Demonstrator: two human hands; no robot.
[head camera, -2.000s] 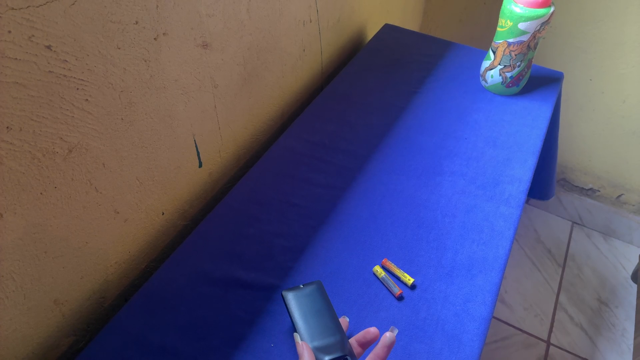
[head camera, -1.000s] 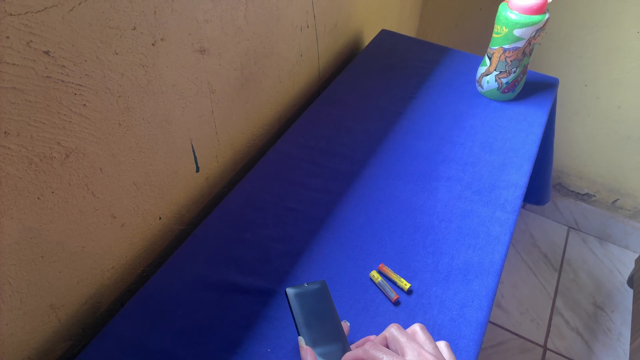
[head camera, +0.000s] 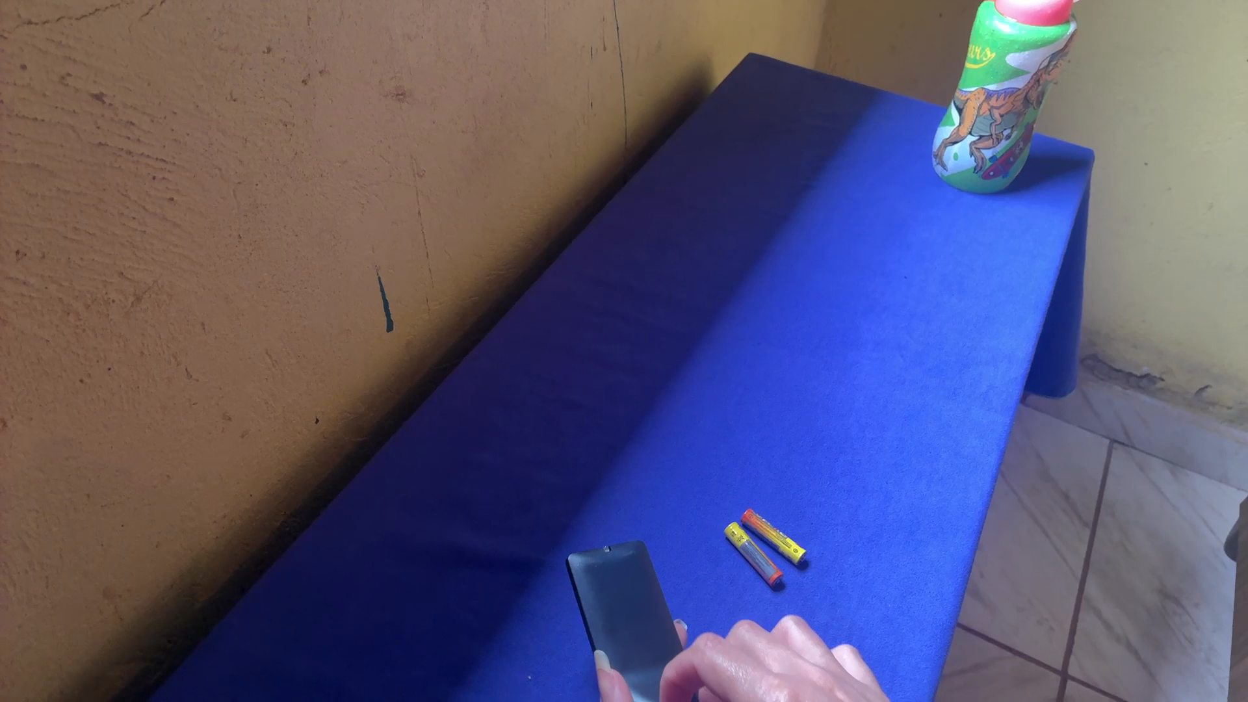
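Observation:
A flat black device, perhaps a remote control seen from its back (head camera: 629, 604), is held near the bottom of the view. My left hand (head camera: 612, 678) grips its sides, with a thumb at the left edge and a fingertip at the right; the rest of that hand is hidden. My right hand (head camera: 770, 663) lies over the device's lower right part with fingers bent, and its fingertips are hidden. Two small cylindrical batteries, one (head camera: 754, 555) beside the other (head camera: 774, 537), lie on the blue-covered table just beyond my right hand.
The blue cloth-covered table (head camera: 858, 331) runs along an orange-brown wall (head camera: 244, 244). A green bottle with a dinosaur picture and pink cap (head camera: 994, 107) stands at the far right corner. Tiled floor (head camera: 1131, 556) shows beyond the right edge.
My right hand has come over the lower part of the black device, where two seconds ago only fingers showed at its lower right. The batteries have stayed in place.

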